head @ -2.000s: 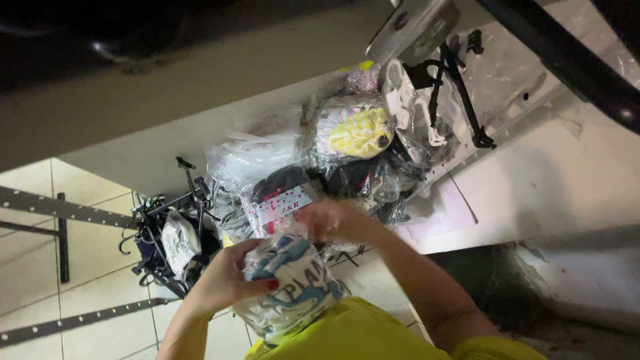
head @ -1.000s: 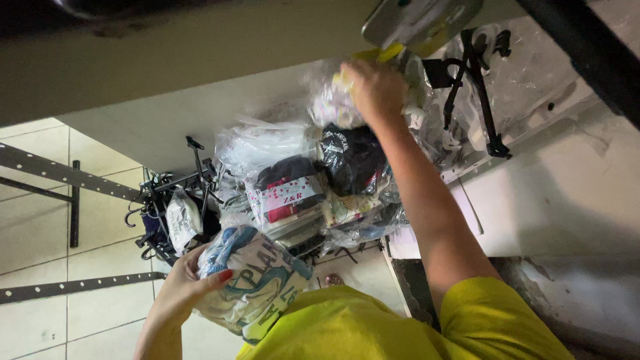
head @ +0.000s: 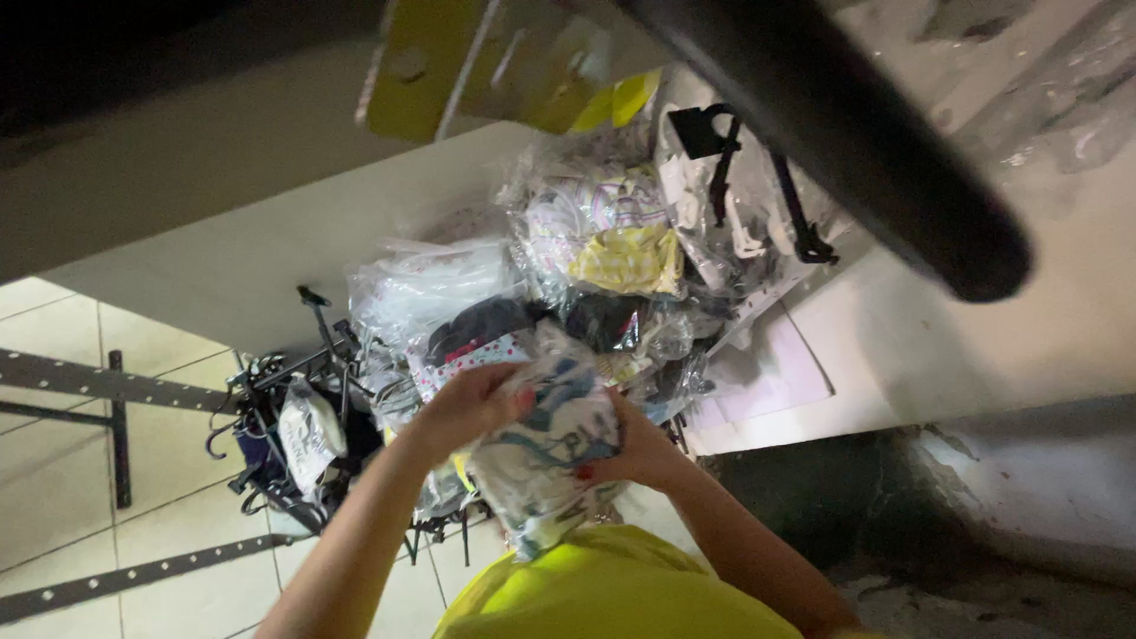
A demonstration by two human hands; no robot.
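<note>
Both hands hold one clear plastic bag of folded white and blue printed fabric (head: 555, 444), close in front of my yellow shirt. My left hand (head: 475, 404) grips its upper left side, and my right hand (head: 635, 444) grips its right side. Just beyond the bag lies a packet with a dotted white and pink label (head: 470, 364) and dark cloth in it. Farther up are a bag of white items (head: 435, 284) and a clear bag with yellow checked fabric (head: 630, 257). Some of my fingers are hidden by the bag.
Black hangers (head: 328, 355) are heaped at the left, with a small white bag (head: 311, 435) among them. Perforated metal bars (head: 115, 382) cross the tiled floor. A thick dark bar (head: 852, 142) juts in at the upper right. More black hangers (head: 799, 213) rest on plastic bags.
My right hand has come back from the bags at the upper right and now grips the white and blue bag together with my left hand. The bag has become more upright.
</note>
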